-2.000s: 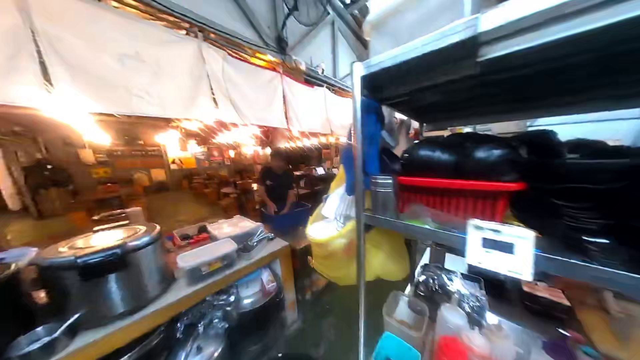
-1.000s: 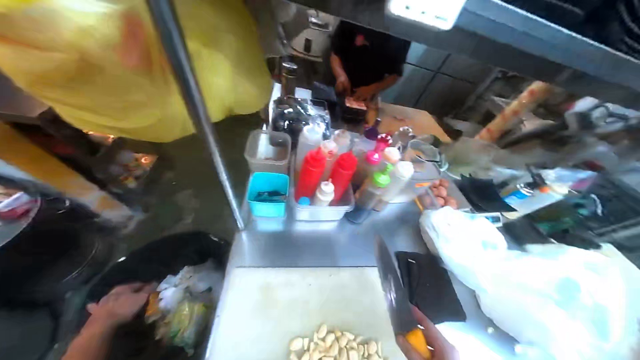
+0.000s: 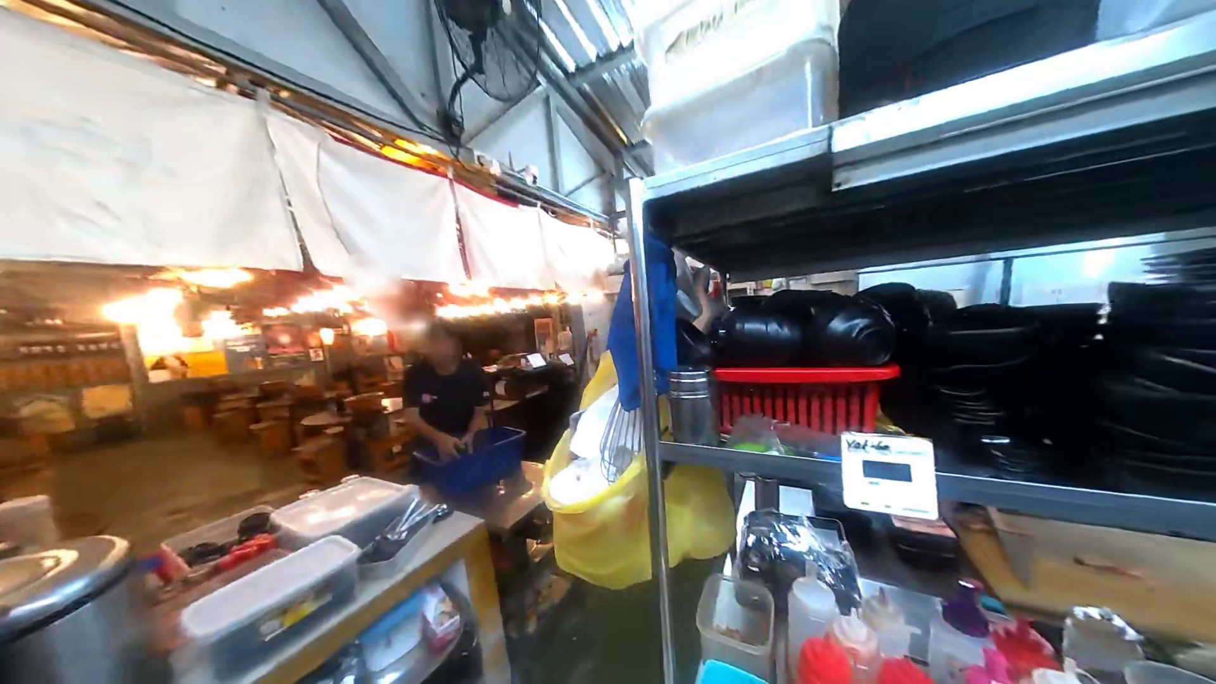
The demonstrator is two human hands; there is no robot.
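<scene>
Neither of my hands shows in this view, so what they hold is hidden. At the lower right stand squeeze bottles, among them a white one [image 3: 812,617] and red-topped ones [image 3: 825,660], next to a clear plastic container [image 3: 735,617]. Above them a steel shelf [image 3: 1054,499] carries a red plastic basket [image 3: 807,404] with black wrapped bundles on it, a metal canister [image 3: 692,408] and stacks of black dishware [image 3: 1168,380]. A small white device [image 3: 888,475] is fixed to the shelf's edge. A wire whisk [image 3: 622,442] hangs beside the upright post.
A yellow plastic bag [image 3: 603,532] hangs left of the steel post [image 3: 654,427]. On a counter [image 3: 418,579] at left are lidded plastic containers [image 3: 271,598] and a large metal pot [image 3: 66,608]. Beyond it, a person [image 3: 446,394] handles a blue bin [image 3: 470,461].
The view has swung up and left from the cutting board. One second ago my right hand held a knife above peeled cloves, and my left was at the lower left; both are now out of frame.
</scene>
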